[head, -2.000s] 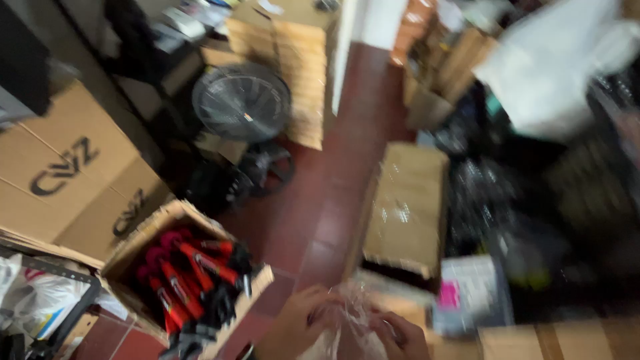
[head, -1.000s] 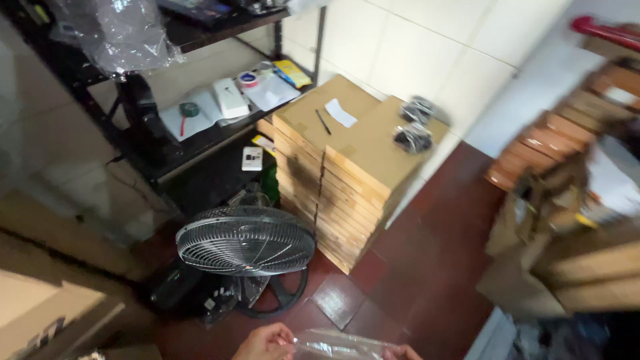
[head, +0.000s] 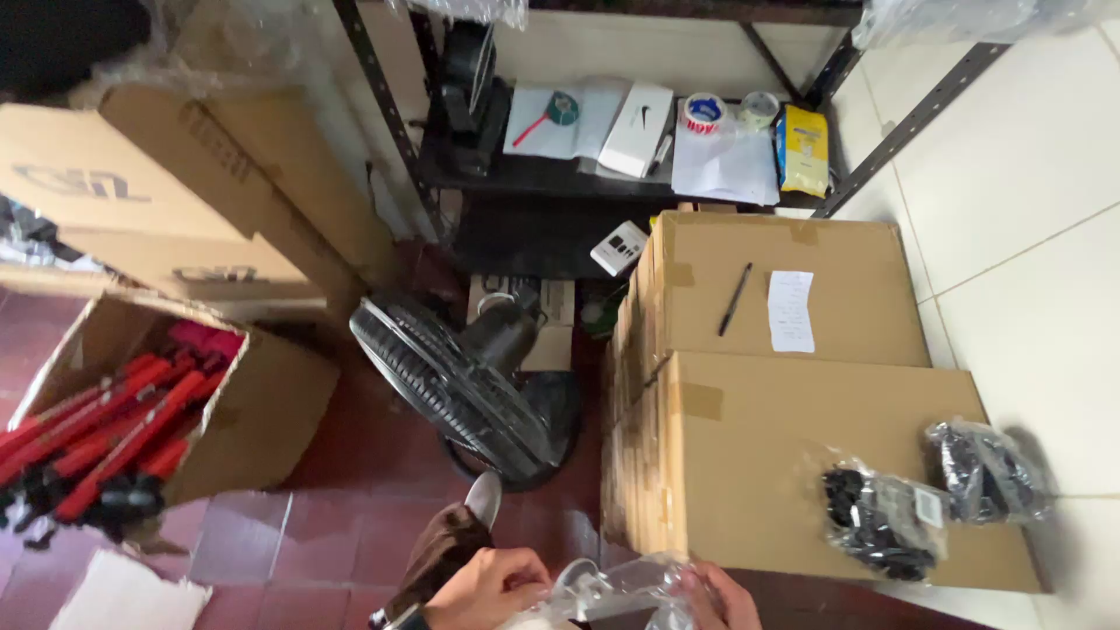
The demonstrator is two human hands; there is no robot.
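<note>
At the bottom edge of the head view, my left hand (head: 492, 588) pinches one side of a clear plastic bag (head: 612, 595), its wrist wearing a dark band. My right hand (head: 716, 598) grips the bag's other side, and the film stretches between them. What the bag contains, if anything, cannot be made out. Just right of my hands stand stacked cardboard boxes (head: 787, 516). On them lie two plastic-wrapped packets of black parts (head: 879, 516), a black pen (head: 735, 299) and a slip of paper with writing (head: 791, 311).
A black floor fan (head: 464, 385) stands on the red tile floor ahead. At left, an open cardboard box (head: 254, 411) holds red and black metal parts (head: 131, 420). Behind, a black metal shelf (head: 542, 179) carries tape rolls (head: 703, 112), papers, a white box (head: 637, 129) and a yellow packet (head: 803, 150).
The view has swung widely, from the floor and boxes to the fan, shelf and stacked boxes. Both hands keep hold of the clear plastic throughout.
</note>
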